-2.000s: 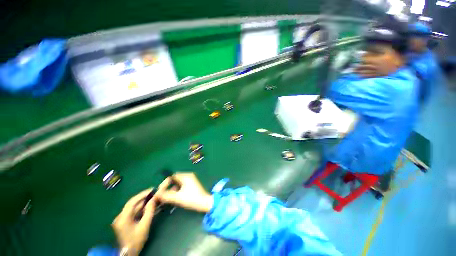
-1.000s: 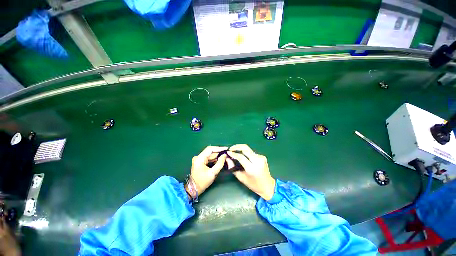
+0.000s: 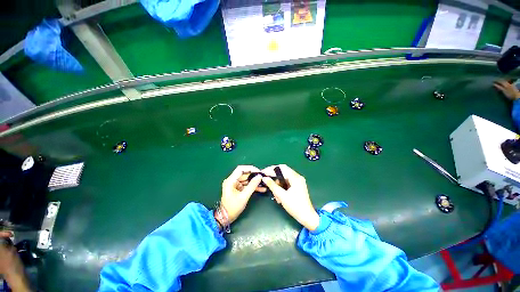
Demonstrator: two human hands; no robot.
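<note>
My left hand [image 3: 238, 189] and my right hand [image 3: 289, 193] meet at the centre, above the green belt [image 3: 171, 177]. Between the fingertips is a dark round module [image 3: 258, 178], mostly hidden by the fingers. My right hand also holds a black tweezers-like tool [image 3: 280, 175], which stands up between thumb and fingers. Two touching round modules [image 3: 312, 152] lie beyond my right hand. Another module [image 3: 228, 144] lies beyond my left hand.
More modules lie on the belt [image 3: 373, 148], one at far left [image 3: 120, 147]. An orange disc [image 3: 332, 110] lies further back. At right are a silver pen-like tool [image 3: 435, 165] and a white box [image 3: 484, 151]. A ribbed tray [image 3: 66, 175] and another person's hand [image 3: 11, 262] are at left.
The view has swung left and down from the first frame, then steadied. The black tool now shows upright in my right hand. Another person's hand has appeared at the far right.
</note>
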